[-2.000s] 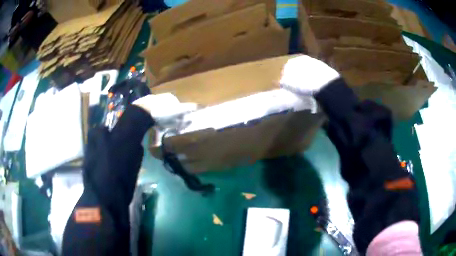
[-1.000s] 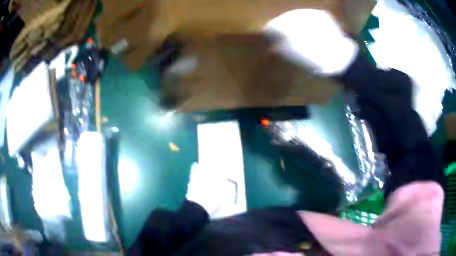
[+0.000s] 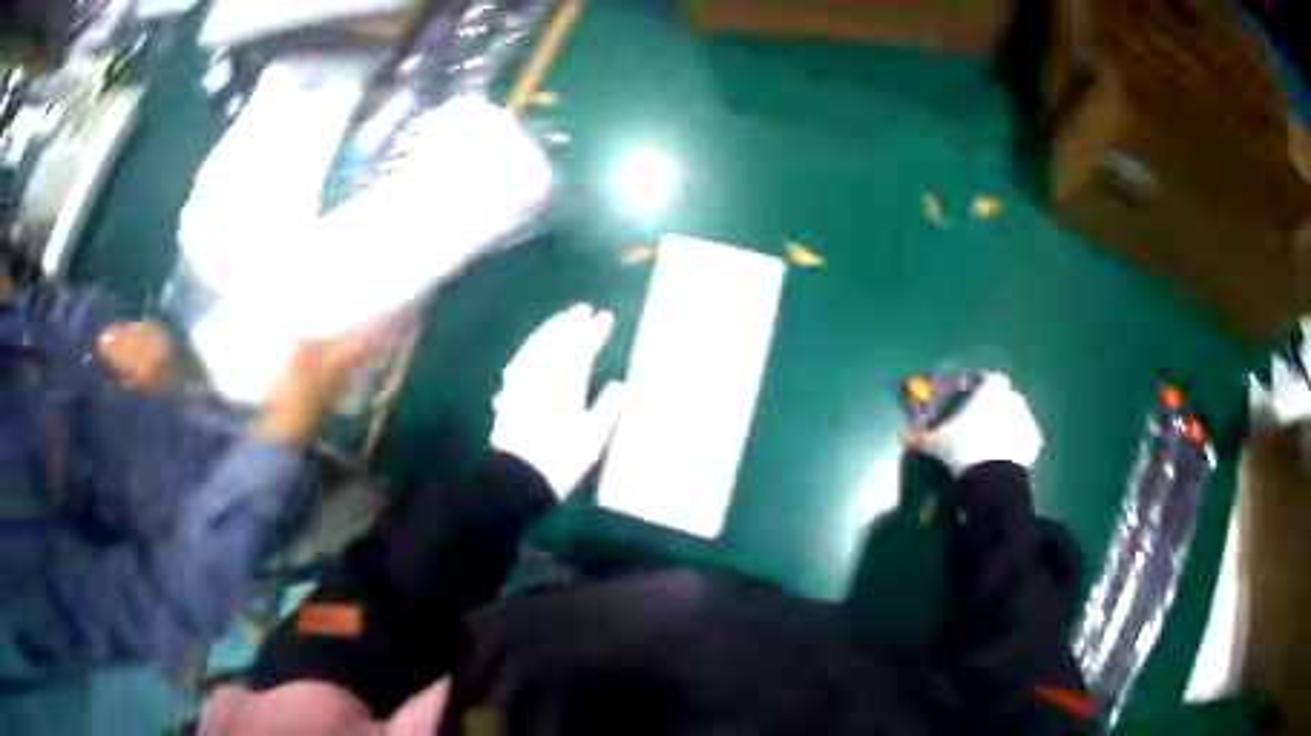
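Observation:
A white rectangular foam tray lies flat on the green table in front of me. My left hand, in a white glove, is beside its left edge with the thumb at that edge and the fingers apart, holding nothing. My right hand, also gloved, grips a dark product near its orange end, to the right of the tray. The rest of that product is hidden by my hand and sleeve. Another bagged dark product with orange ends lies farther right.
At left, another person's bare hands are at a long white foam piece, near a wooden strip. Brown cartons stand at the upper right, and another carton is at the top edge. Small yellowish scraps lie around the tray.
The view has turned down and left. My right hand has left the carton and taken hold of a dark product. My left hand has moved from on the tray to its left side.

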